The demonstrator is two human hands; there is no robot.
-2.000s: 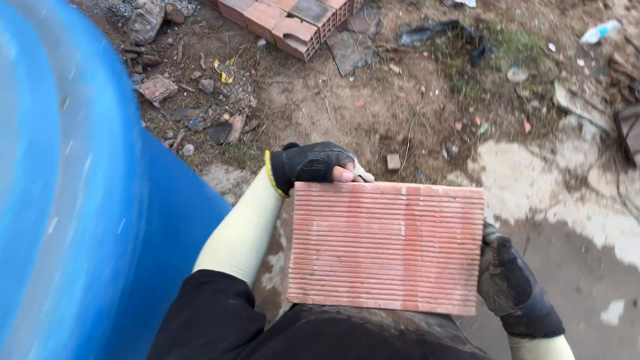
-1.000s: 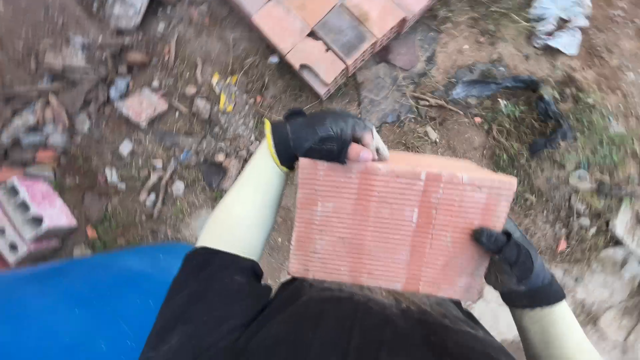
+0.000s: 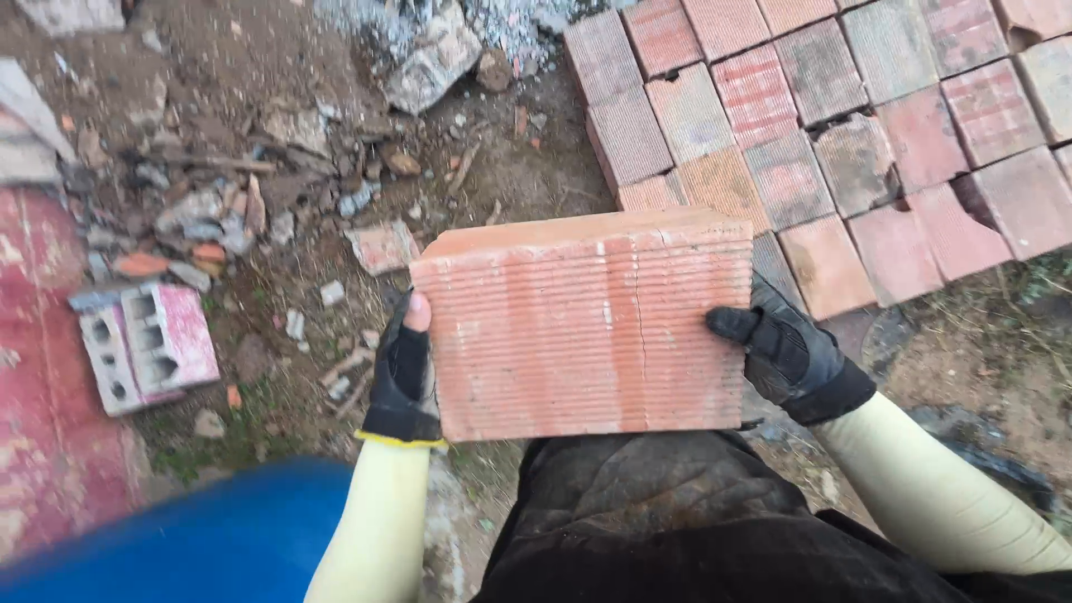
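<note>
A ribbed red clay hollow brick (image 3: 578,335) is held in front of my body between both gloved hands; a thin crack runs down its right part. My left hand (image 3: 406,360), in a black glove with a yellow hem and a bare thumb tip, grips the brick's left end. At the right end my right hand (image 3: 779,352) clasps it, the thumb on the ribbed face and the other fingers hidden behind. Beyond it, at the upper right, lies a block of stacked clay bricks (image 3: 825,84) in rows, some with broken corners.
Broken concrete chunks (image 3: 435,63) and rubble lie at the upper left. Two hollow blocks, one with pink paint (image 3: 188,335), rest beside a worn red surface (image 3: 59,352). A blue rounded object (image 3: 209,536) fills the lower left. Dark plastic (image 3: 988,469) lies at the right.
My left hand has shifted from the brick's top edge down to its left end. My right hand stays on the right end. The view has swung, bringing more of the brick stack into sight.
</note>
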